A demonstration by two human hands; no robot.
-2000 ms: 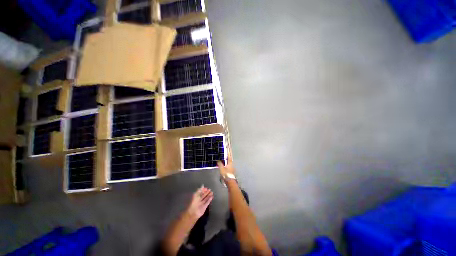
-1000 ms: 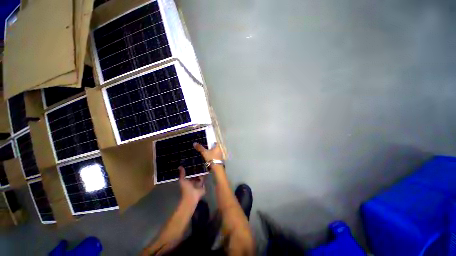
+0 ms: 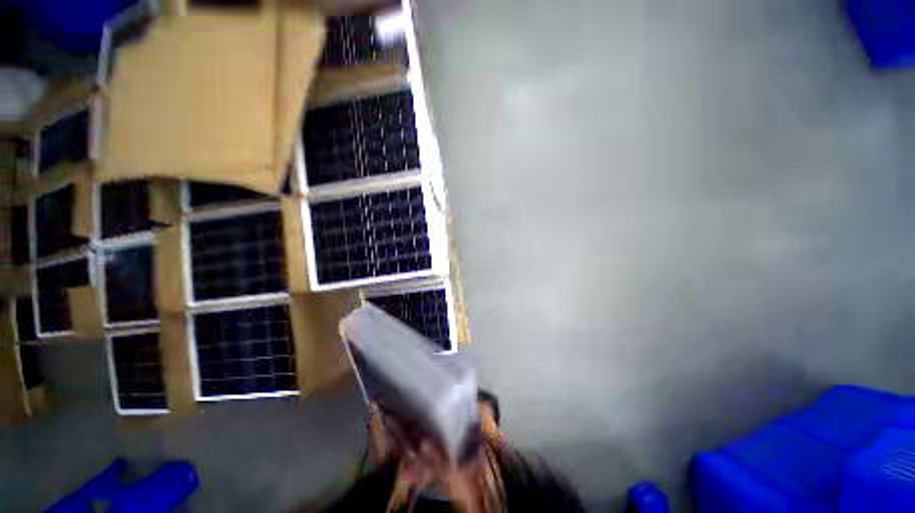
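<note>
A thick stack of solar panels (image 3: 406,371) is raised and tilted in front of my body; its pale side edges show and it is blurred. My left hand (image 3: 383,433) holds it at the lower left, partly hidden behind it. My right hand (image 3: 464,471) grips its near end at the bottom, also blurred. Behind the stack, a dark gridded panel (image 3: 426,311) lies at the near right corner of the panel group, partly covered by the held stack.
More framed panels (image 3: 369,235) stand in stacks to the left and ahead, with cardboard dividers between them. Loose cardboard sheets (image 3: 196,95) lie on top. Blue plastic crates (image 3: 803,441) are at the lower right. Blue plastic pieces (image 3: 150,488) are at the lower left. Grey floor (image 3: 642,200) is on the right.
My hands were at the near right corner panel stack. Now they hold a stack lifted close to my body, tilted with its side edges showing. The view has shifted too.
</note>
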